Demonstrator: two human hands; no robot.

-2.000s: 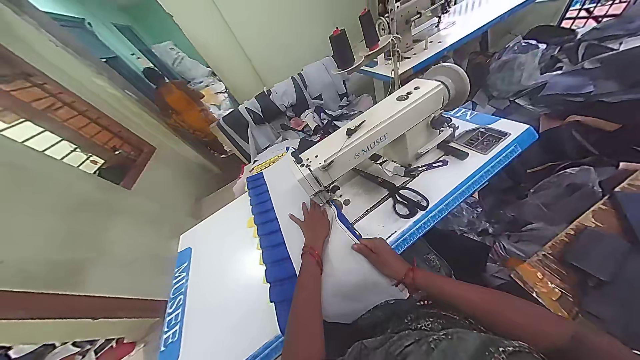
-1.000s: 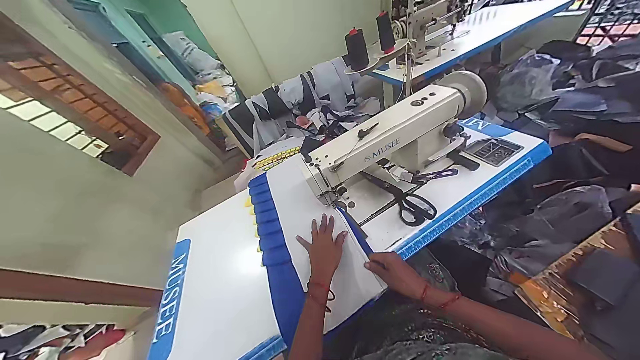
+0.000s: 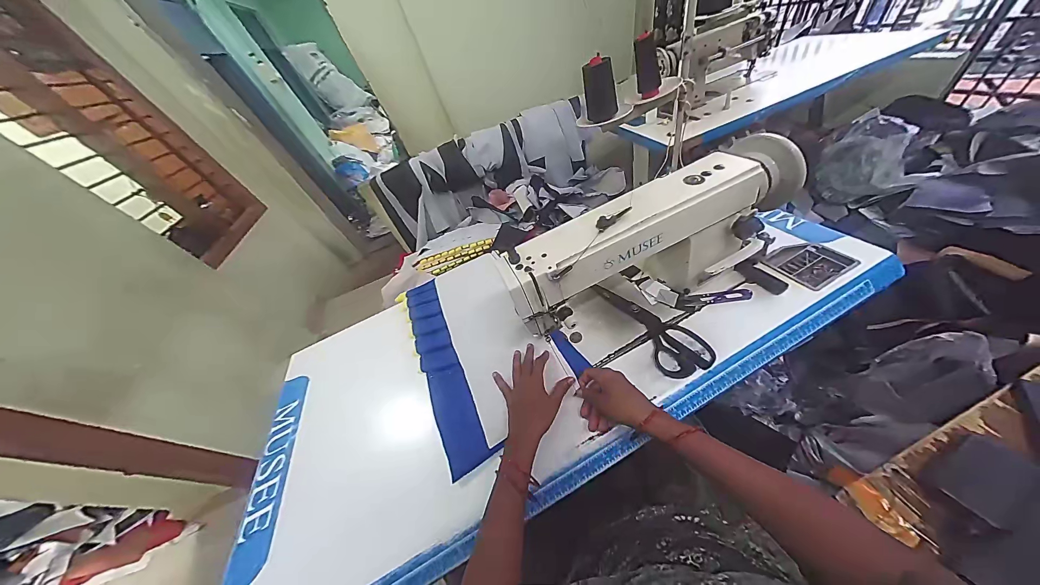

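Observation:
A Musee industrial sewing machine [image 3: 642,236] stands on a white table with blue edging. White fabric [image 3: 479,333] lies at its needle, with a pleated blue fabric band [image 3: 445,390] along the left side. My left hand [image 3: 532,394] rests flat on the white fabric in front of the presser foot, fingers spread. My right hand [image 3: 613,398] pinches the edge of a blue fabric strip [image 3: 571,353] that runs up to the needle area. Black-handled scissors [image 3: 682,349] lie on the table right of the needle, near a purple-handled tool [image 3: 719,298].
Black thread cones [image 3: 601,91] stand on a holder behind the machine. A metal parts tray [image 3: 812,266] is set in the table's right end. Fabric pieces [image 3: 520,154] hang behind, and dark fabric and plastic [image 3: 934,187] are heaped at the right.
The white fabric has moved up past the needle, and less of it lies near me. My right hand has moved closer to my left. The lower end of the blue band now lies on the table.

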